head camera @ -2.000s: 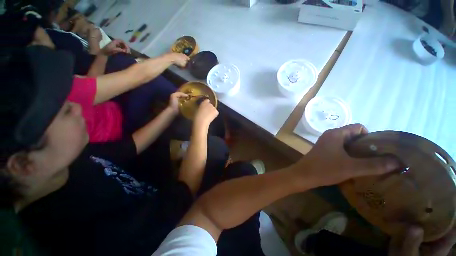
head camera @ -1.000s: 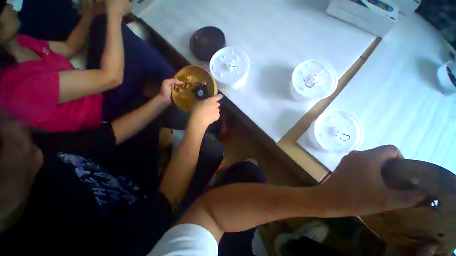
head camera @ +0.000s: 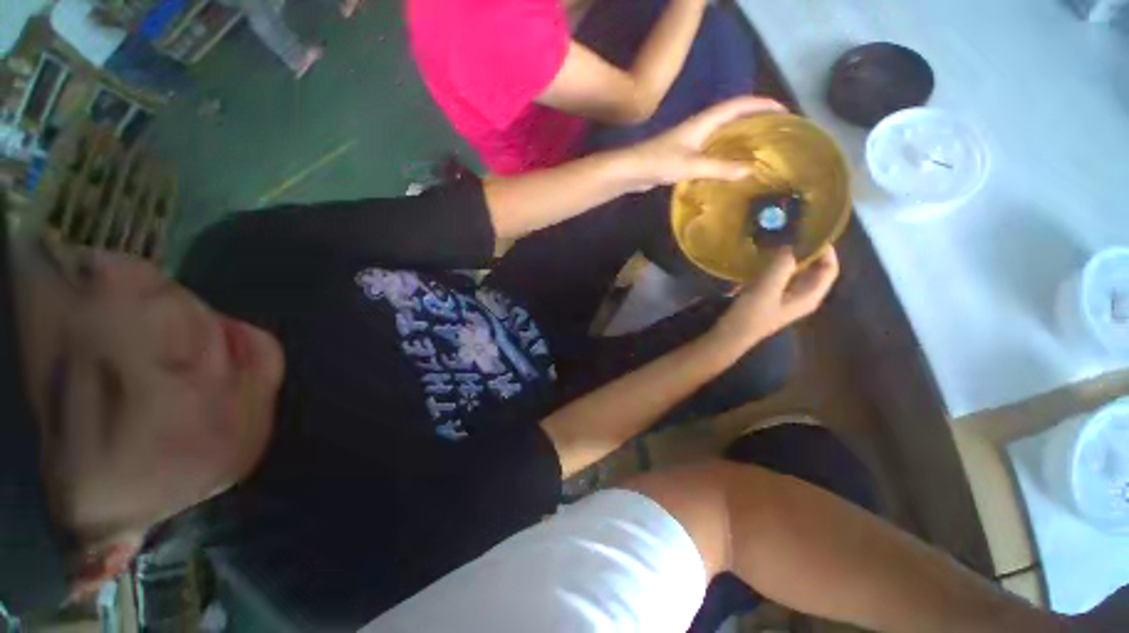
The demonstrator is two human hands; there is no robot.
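Note:
My left forearm, with a white sleeve, runs along the bottom to the lower right corner, where the hand is cut off; only a dark sliver shows there. My right hand is out of the picture. No shell of mine shows. In front of me, a neighbour's two hands hold a yellow-brown base shell (head camera: 712, 223), hollow side in view. A black part with a pale round centre (head camera: 771, 219), perhaps a fan, is inside it, by the neighbour's fingers.
A seated person in black is close at left; another in pink is beyond. A dark round cover (head camera: 880, 84) touches or nearly touches a white tub (head camera: 926, 161) on the white table. Two more tubs (head camera: 1108, 297) are cut by the right edge. Wooden pallets (head camera: 105, 204) stand at upper left.
The view has swung left, so the neighbour and their shell appear larger and further right. My left hand and the shell it held have left the picture at lower right.

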